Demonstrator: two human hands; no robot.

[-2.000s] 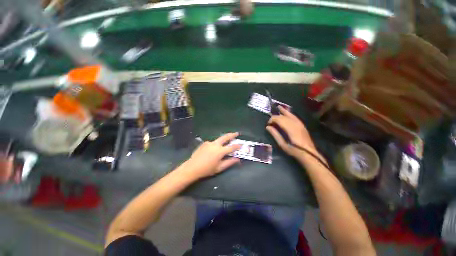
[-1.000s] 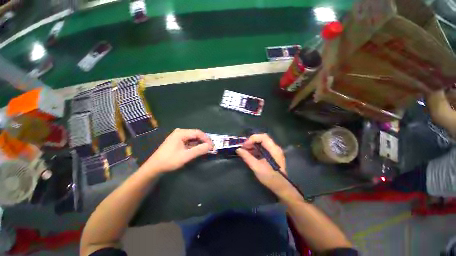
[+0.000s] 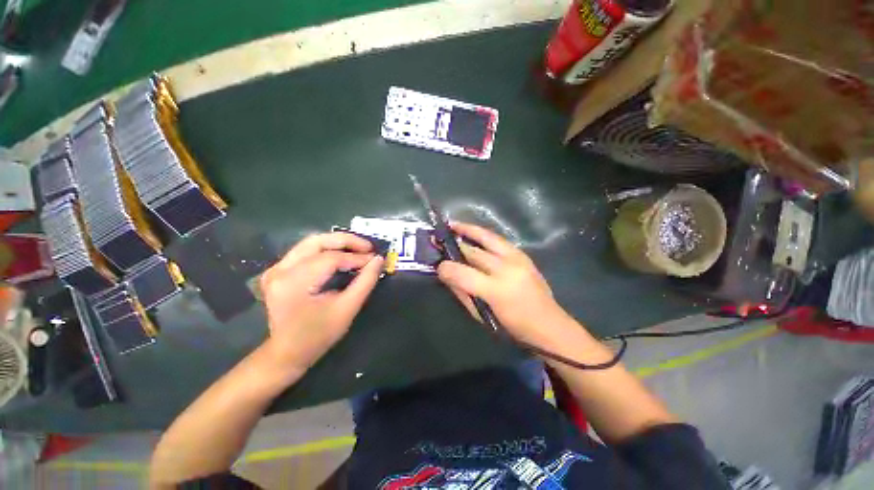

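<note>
A white phone circuit board (image 3: 409, 243) lies on the dark green mat between my hands. My left hand (image 3: 316, 287) holds a small dark LCD screen module (image 3: 351, 263) by its edges at the board's left end; its orange-gold tail shows by my fingertips. My right hand (image 3: 494, 278) holds the black soldering iron (image 3: 448, 239), its metal tip pointing up and away from the board, and its fingers touch the board's right end. A second white and red circuit board (image 3: 440, 122) lies farther back on the mat.
LCD stacks (image 3: 158, 158) lean at the left. At the right are a solder waste pot (image 3: 669, 230), a soldering station (image 3: 792, 251), a brown carton (image 3: 767, 86) over a round black fan grille (image 3: 656, 136), and a red bottle (image 3: 599, 40). The green conveyor (image 3: 220, 33) runs behind.
My left hand now holds a screen module at the board. The iron's tip has swung up, away from my body. The camera view has shifted, with the bench appearing closer.
</note>
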